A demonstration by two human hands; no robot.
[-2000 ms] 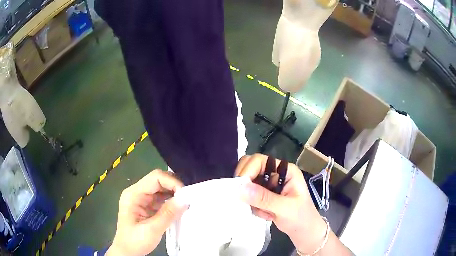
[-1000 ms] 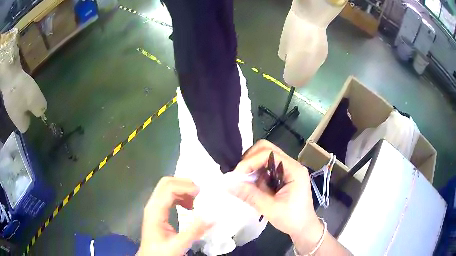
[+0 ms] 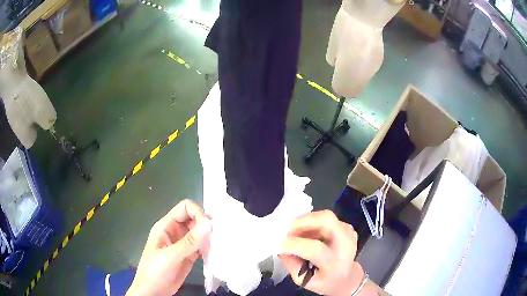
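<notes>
The dark outer layer (image 3: 257, 115) hangs long in the centre, its lower edge resting over the white layer. The white layer (image 3: 237, 237) shows behind it and bunches below it. My left hand (image 3: 178, 245) pinches the left side of the white cloth between thumb and fingers. My right hand (image 3: 320, 251) is at the right side of the white cloth, fingers closed on its edge. Small black thread snips (image 3: 306, 272) stick out under the fingers of my right hand, mostly hidden by the palm.
An open carton (image 3: 370, 179) with dark and white garments stands at right, with white hangers (image 3: 375, 211) beside a white-topped stand (image 3: 462, 243). Cream dress forms stand at upper right (image 3: 358, 49) and left (image 3: 26, 104). A blue crate (image 3: 43, 217) is at lower left.
My hands have moved apart, stretching the white cloth between them. The snips have turned from pointing up to pointing down. The dark layer hangs further right than at first, with more white cloth showing.
</notes>
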